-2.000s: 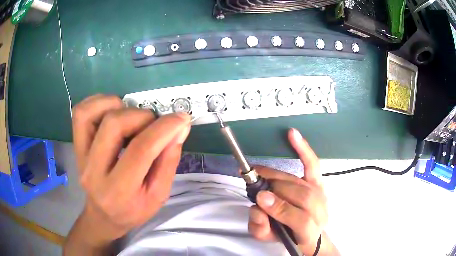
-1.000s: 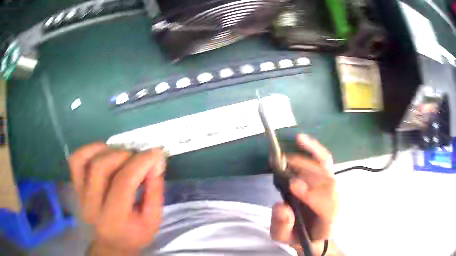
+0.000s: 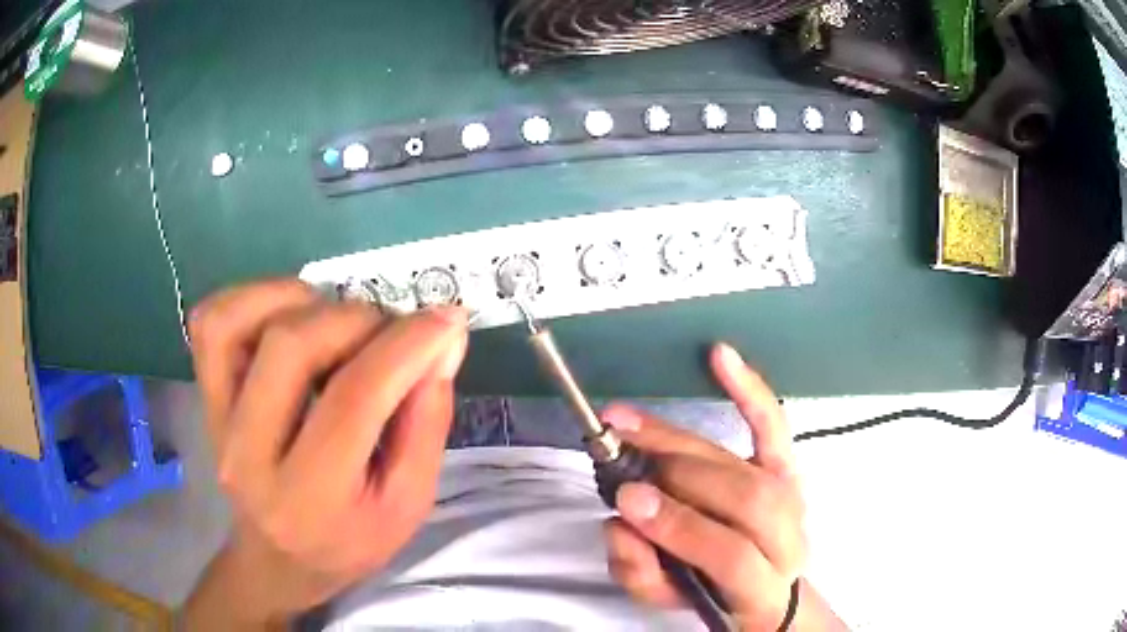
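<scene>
A white light bar housing [image 3: 556, 266] with a row of silver rings lies on the green mat. My left hand [image 3: 334, 420] covers its left end and pinches a thin solder wire [image 3: 472, 317] between thumb and forefinger. My right hand [image 3: 704, 506] holds the soldering iron [image 3: 566, 380] like a pen, with the index finger raised. The iron's tip is at the lower edge of the third ring from the left; contact is too small to tell. A black strip holder [image 3: 569, 151] with a row of white discs and a blue dot lies behind the housing.
A solder spool [image 3: 99, 40] stands back left, its strand running down the mat. A loose white disc [image 3: 221, 163] lies left. A fan [image 3: 643, 27] is at the back. A sponge tray [image 3: 975, 220], green cup [image 3: 955, 43] and black cord [image 3: 915, 421] are right. Blue stools flank the bench.
Since one second ago, the iron's tip has moved left from near the housing's right end to the third ring. The view has also shifted and sharpened. Both hands keep their grips.
</scene>
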